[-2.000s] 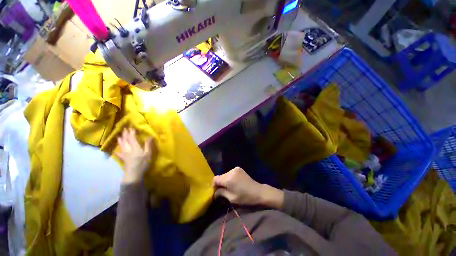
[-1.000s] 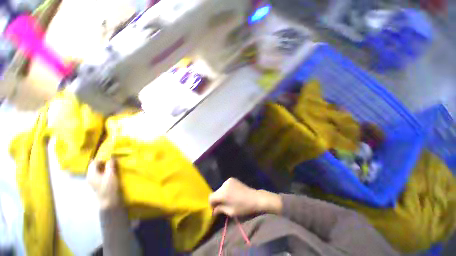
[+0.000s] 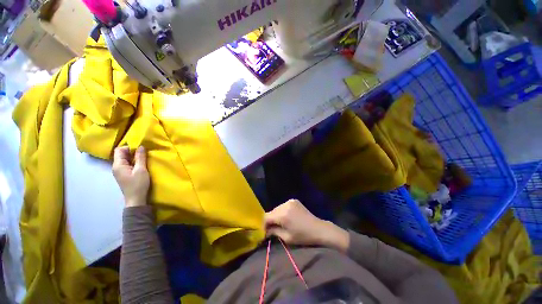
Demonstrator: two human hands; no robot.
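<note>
A mustard-yellow garment piece (image 3: 202, 172) lies over the front of the table and hangs down to my lap, with a seam line running along it. Its upper part lies by the needle area of the white sewing machine (image 3: 202, 35). My left hand (image 3: 132, 172) pinches an edge of the cloth between thumb and fingers, left of the seam. My right hand (image 3: 297, 224) grips the lower right corner of the cloth, near my body. The needle tip is hidden by glare.
A smartphone (image 3: 257, 56) lies on the machine bed. A blue lattice basket (image 3: 475, 234) with yellow cloth and scraps stands at the right. More yellow cloth (image 3: 41, 172) hangs over the table's left side. A blue stool (image 3: 509, 74) stands far right.
My left hand has gone from lying spread on the cloth to pinching its edge. The cloth between my hands lies flatter. My right hand keeps its grip. The camera view has shifted.
</note>
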